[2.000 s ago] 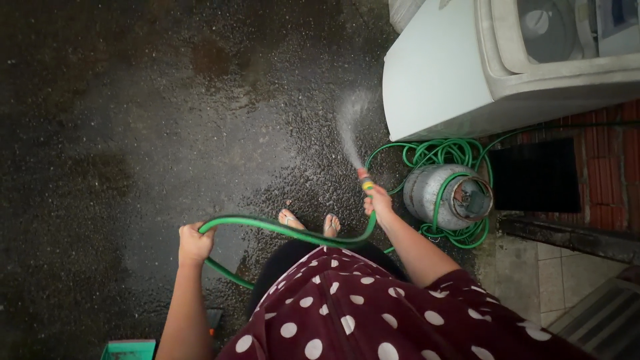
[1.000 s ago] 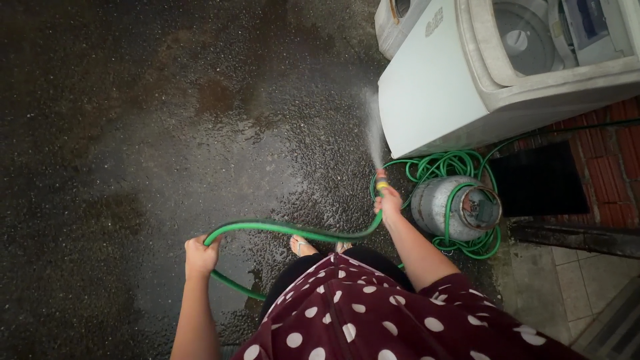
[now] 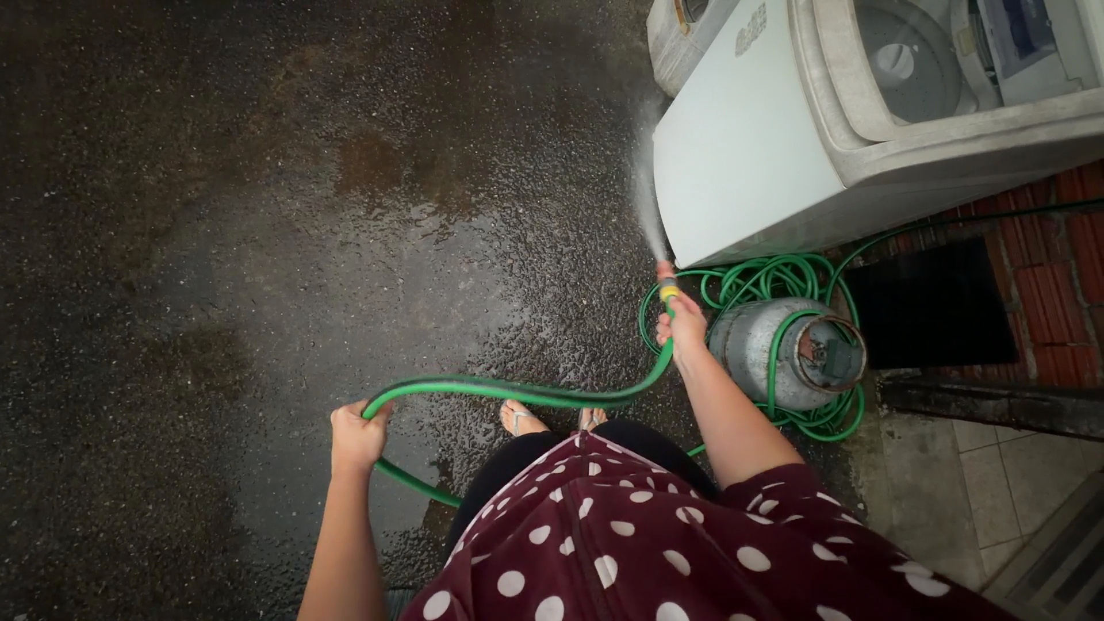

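Note:
My left hand is closed around a green garden hose, out to the left of my body. From there the hose curves across in front of me to my right hand, which grips it just below the spray nozzle. The nozzle has a yellow collar and an orange-red tip. A fine spray of water leaves the tip and passes along the side of a white washing machine. Part of the hose below my left hand is hidden behind my clothing.
A grey metal gas cylinder with hose coils around it stands right of my right hand. Wet dark pavement spreads ahead and left. Farther right are a brick wall, a dark opening and floor tiles.
My right hand and the nozzle have moved right, closer to the washing machine. The spray, earlier over open pavement, now runs beside the machine. Both hands have kept hold of the hose.

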